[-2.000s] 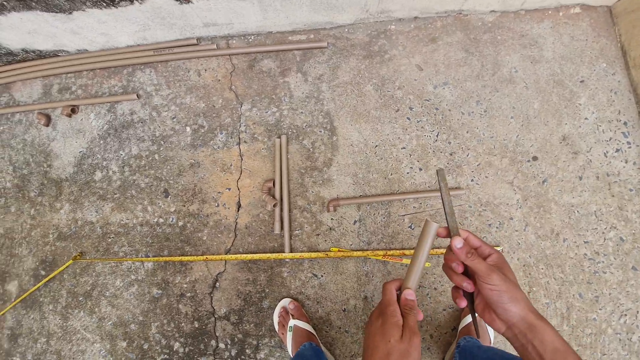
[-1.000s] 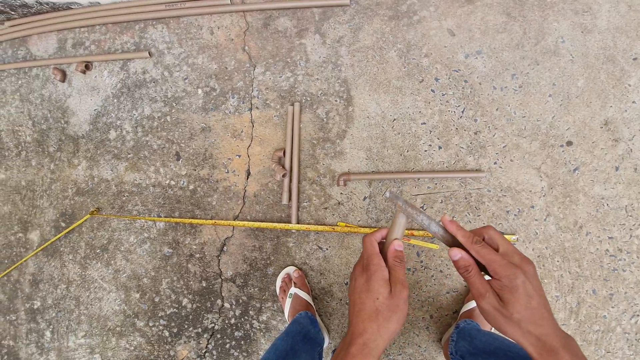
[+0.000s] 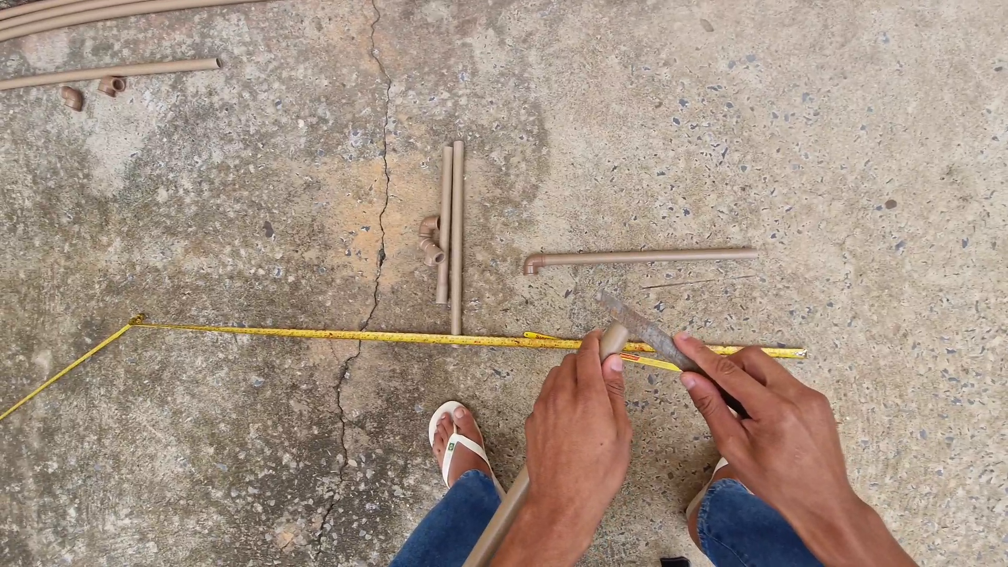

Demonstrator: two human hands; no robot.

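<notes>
My left hand [image 3: 579,441] is closed around a brown plastic pipe [image 3: 504,516], close to its upper end; the pipe slants down past my wrist. In my right hand [image 3: 768,425] is a flat grey metal strip, perhaps a file or blade [image 3: 650,335], whose far part lies at or just beside the pipe's end. Whether the two touch is hard to tell. Below them on the concrete runs a yellow measuring tape [image 3: 315,335], with a yellow-handled item [image 3: 650,361] partly hidden under the strip.
Beyond my hands lies a pipe with an elbow [image 3: 646,257]. Two parallel pipes [image 3: 457,228] lie left of it, with elbow fittings [image 3: 431,240] beside them. More pipes [image 3: 142,69] and loose elbows [image 3: 72,98] are at the upper left. My sandalled foot [image 3: 457,445] is below the tape.
The metal strip was upright beside the pipe two seconds ago; it has tilted across to the pipe's end. My left hand's grip now sits close to that end. The view has shifted.
</notes>
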